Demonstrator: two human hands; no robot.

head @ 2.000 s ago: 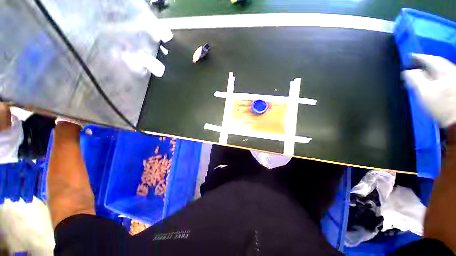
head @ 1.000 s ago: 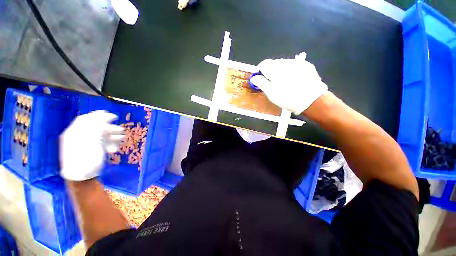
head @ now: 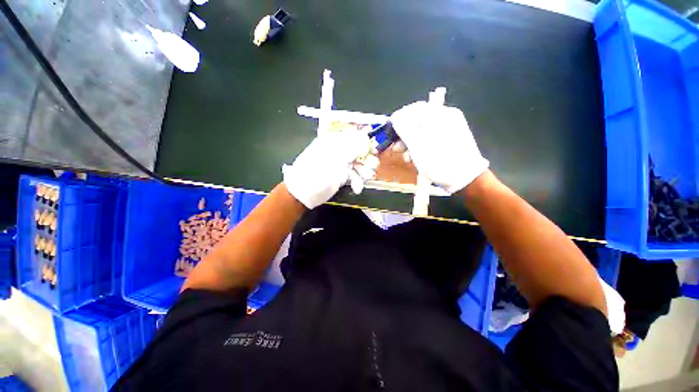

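My right hand, in a white glove, holds a small black plastic part between its fingertips over the tan pad. My left hand, also gloved, meets it from the left. Something pale shows at its fingertips, but glove and part are hard to tell apart. A bit of blue, likely the cup, shows behind the black part; the rest is hidden. White tape strips frame the pad.
A joined black and tan piece lies at the bench's upper left. A white bottle or nozzle lies on the grey surface. The right bin holds black parts. A lower left bin holds tan parts; the far-left bin holds rows of tan-tipped pieces.
My left hand has come up from the left bins to the pad beside my right hand. My right hand stays over the pad, and a black part now shows in its fingertips.
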